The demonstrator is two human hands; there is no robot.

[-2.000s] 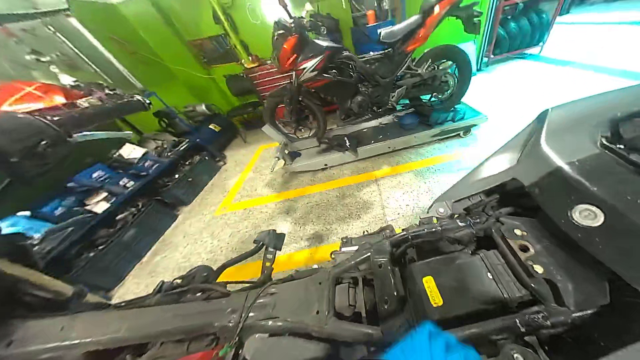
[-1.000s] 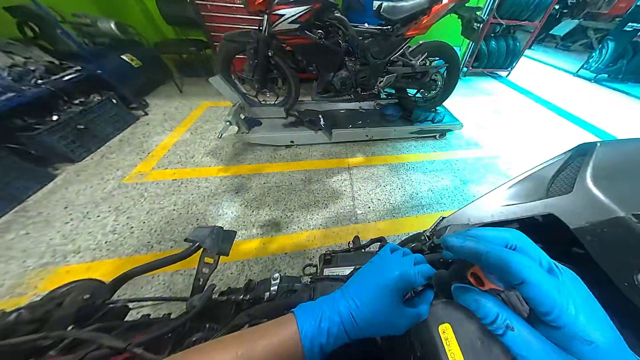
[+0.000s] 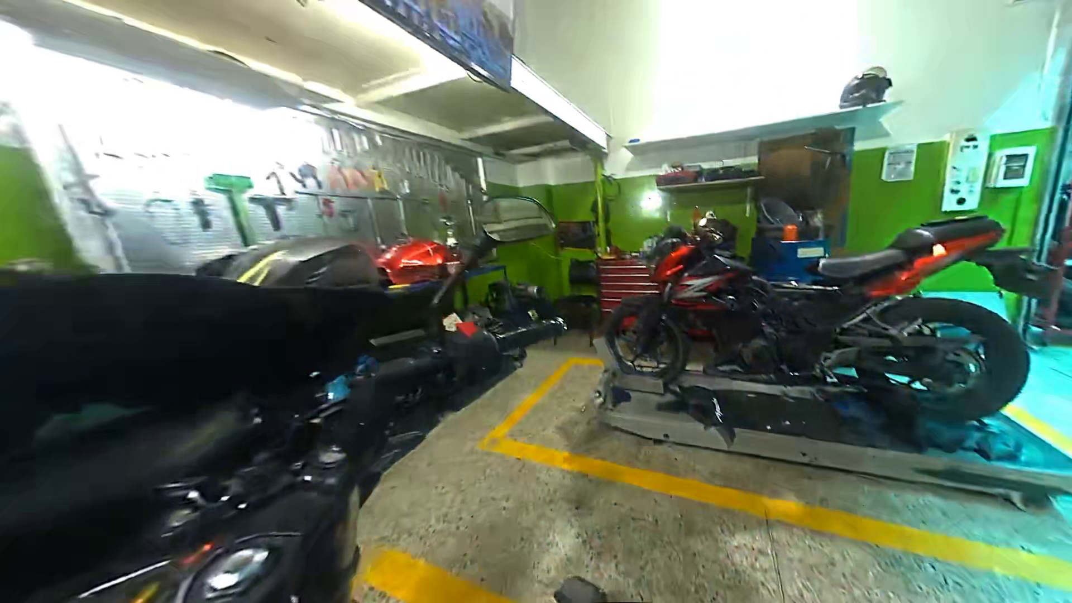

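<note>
Neither my left hand nor my right hand shows in the head view now. Dark, blurred parts of the near motorcycle (image 3: 243,569) fill the lower left, with a round metallic piece among them. A mirror (image 3: 517,219) on a stalk rises above its dark front. Across the floor, a red and black motorcycle (image 3: 737,310) stands upright on a low metal lift platform (image 3: 804,435).
Hand tools hang on a wall panel (image 3: 276,176) at the left. A red drawer cabinet (image 3: 624,285) stands behind the far motorcycle's front. Yellow lines (image 3: 670,492) cross the speckled floor. A helmet (image 3: 866,88) rests on a high shelf.
The view has swung up and to the left. A second ago both blue-gloved hands were together at the near motorcycle's parts; now neither is in view.
</note>
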